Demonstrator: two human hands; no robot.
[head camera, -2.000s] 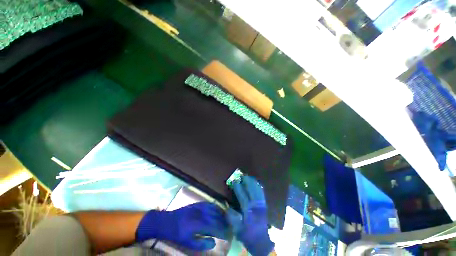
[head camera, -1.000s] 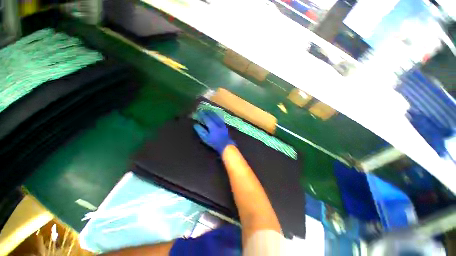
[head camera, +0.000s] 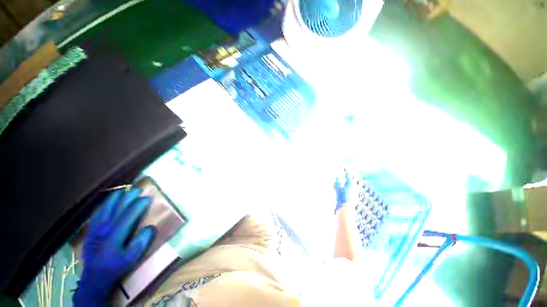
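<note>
My left hand (head camera: 114, 243), in a blue glove, lies with its fingers apart over a flat grey metal block (head camera: 163, 211) at lower left; I see nothing held in it. My right hand (head camera: 342, 189), in a blue glove, is small and washed out by glare, at the left side of a pale blue tray (head camera: 414, 219) with rows of small dark parts (head camera: 370, 210). Whether it grips anything is hidden by the glare. A green row of boards (head camera: 45, 78) lies along the far edge of the black sheets (head camera: 78, 120).
A fan (head camera: 330, 15) stands at the top. Blue printed sheets with strips (head camera: 264, 87) lie below it, beside a bright white sheet (head camera: 201, 108). Thin pale sticks (head camera: 51, 279) lie at lower left. A blue tube or frame (head camera: 498, 240) curves at lower right.
The view has swung right. My right hand has left the board row and is now beside the blue tray. My left hand now lies on the metal block. The small board piece is no longer visible.
</note>
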